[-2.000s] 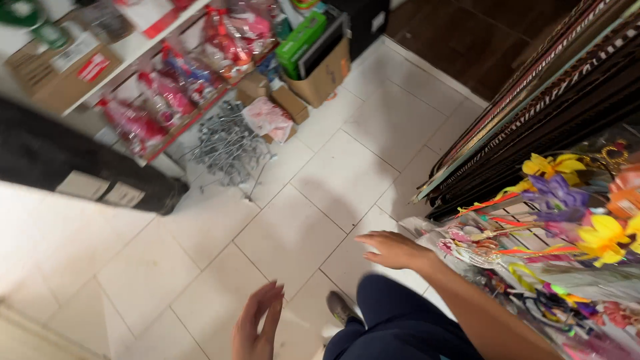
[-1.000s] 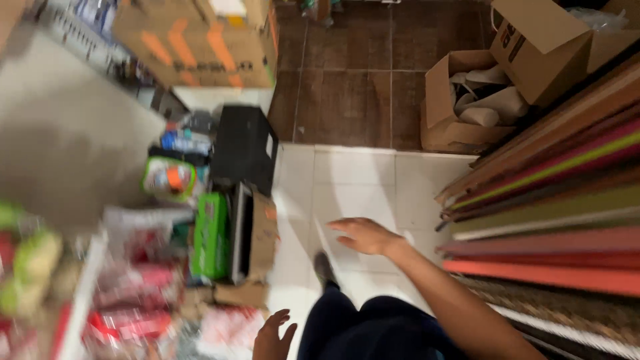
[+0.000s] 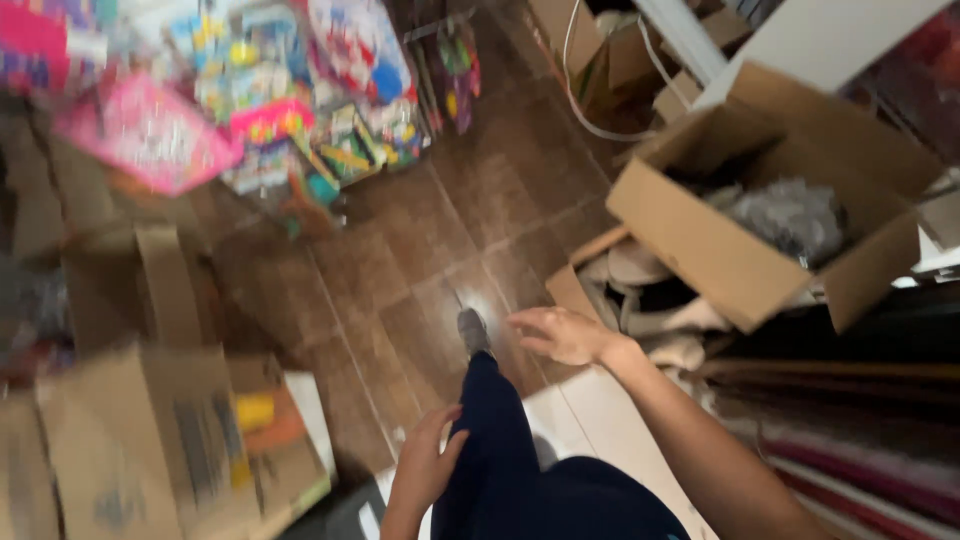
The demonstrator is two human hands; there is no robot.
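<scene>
My left hand (image 3: 427, 454) hangs at the bottom centre beside my dark trouser leg, fingers apart and holding nothing. Out in front at the right, my right hand (image 3: 562, 335) is held over the floor, its fingers spread with nothing in them. Nearest to it is a low cardboard box (image 3: 574, 294) with beige items inside. Above that box sits a larger open carton (image 3: 701, 244) with clear plastic wrap (image 3: 791, 217) in it. My shoe (image 3: 472, 330) rests on the brown tiled floor (image 3: 405, 300).
Colourful packaged toys (image 3: 255, 75) fill the upper left. Cardboard boxes (image 3: 112, 450) stand at the lower left. Rolls of material (image 3: 847, 457) lie along the right side. A white cable (image 3: 574, 97) curves down near cartons at the top. The brown floor meets white tiles (image 3: 592, 420) below.
The view has moved forward from the white tiles over the brown floor, past the shelf of red and pink packages. Both hands stay empty.
</scene>
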